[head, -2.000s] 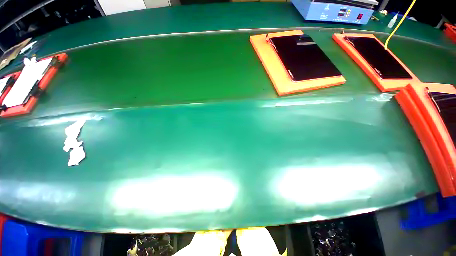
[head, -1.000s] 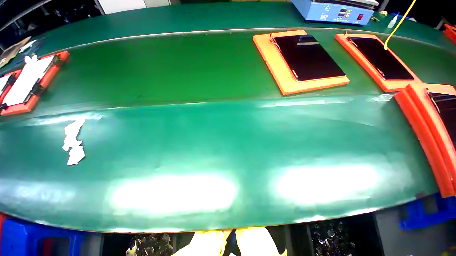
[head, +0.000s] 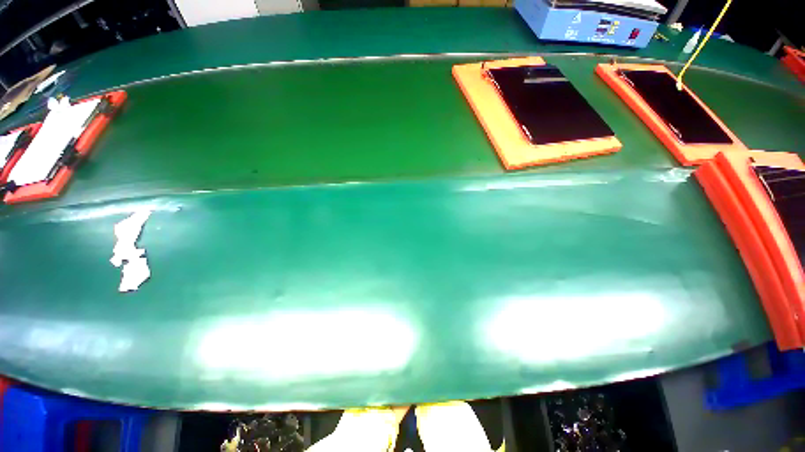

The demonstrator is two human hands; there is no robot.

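Note:
Neither of my hands can be made out. Two pale yellow, overexposed shapes, likely my smock sleeves (head: 369, 431), show at the bottom centre, cut off by the picture's edge. Nearest in front is the glossy green bench edge (head: 424, 256). A black screen panel (head: 552, 104) lies in an orange foam tray (head: 496, 124) on the belt, right of centre. A second black panel (head: 678, 106) lies in a red-orange tray to its right. A white torn scrap (head: 131, 256) lies on the near bench at left.
Stacked orange trays (head: 746, 238) with a dark panel stand at the right edge. White panels (head: 55, 146) with black clips lie in red trays at far left. Bins of dark shiny parts (head: 265, 433) sit below the bench. A blue box (head: 587, 22) and hanging yellow line (head: 706, 42) are behind.
The two trays with black panels and the clipped white panel at left have shifted slightly right along the belt. The stacked trays, scrap and pale yellow shapes look almost unchanged.

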